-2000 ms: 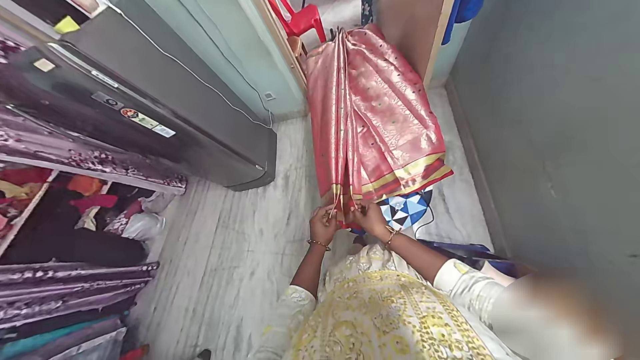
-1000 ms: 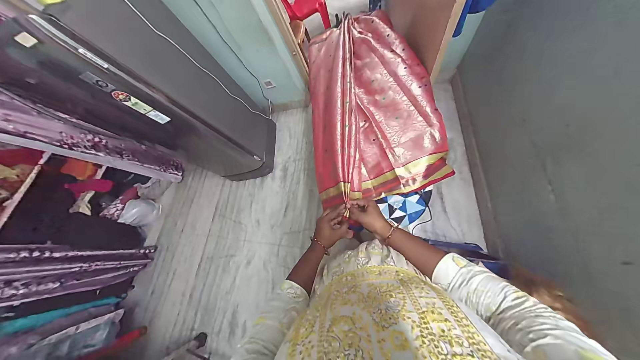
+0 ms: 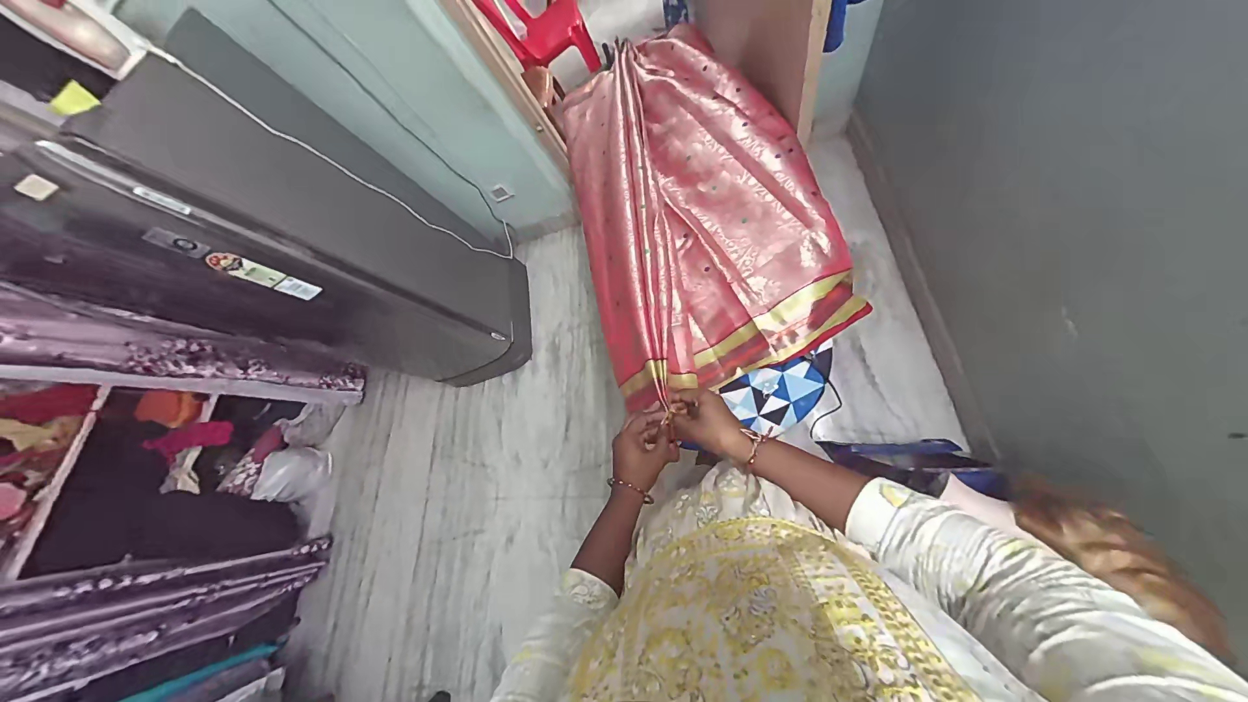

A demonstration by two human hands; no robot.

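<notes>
A pink brocade sari (image 3: 731,185) with a gold and red border stretches away from me, its far end gathered near a red plastic chair. Its near edge is bunched into narrow pleats between my hands. My left hand (image 3: 643,448) pinches the gathered border from the left side. Close against it, my right hand (image 3: 707,422) grips the same pleats from the right, fingers bent. The fingertips partly hide the bunched edge. Under the sari's right corner lies a blue, white and black patterned item (image 3: 780,395), partly covered.
A dark grey refrigerator (image 3: 390,312) stands on the left, beside curtained shelves holding clothes (image 3: 185,487). The red plastic chair (image 3: 551,34) is at the far end by a wooden edge (image 3: 811,78). A grey wall (image 3: 1063,214) runs along the right, with blue items (image 3: 907,458) near its foot.
My hands stay close together at the sari's near edge, while my fingers have shifted on the pleats. The view has moved slightly.
</notes>
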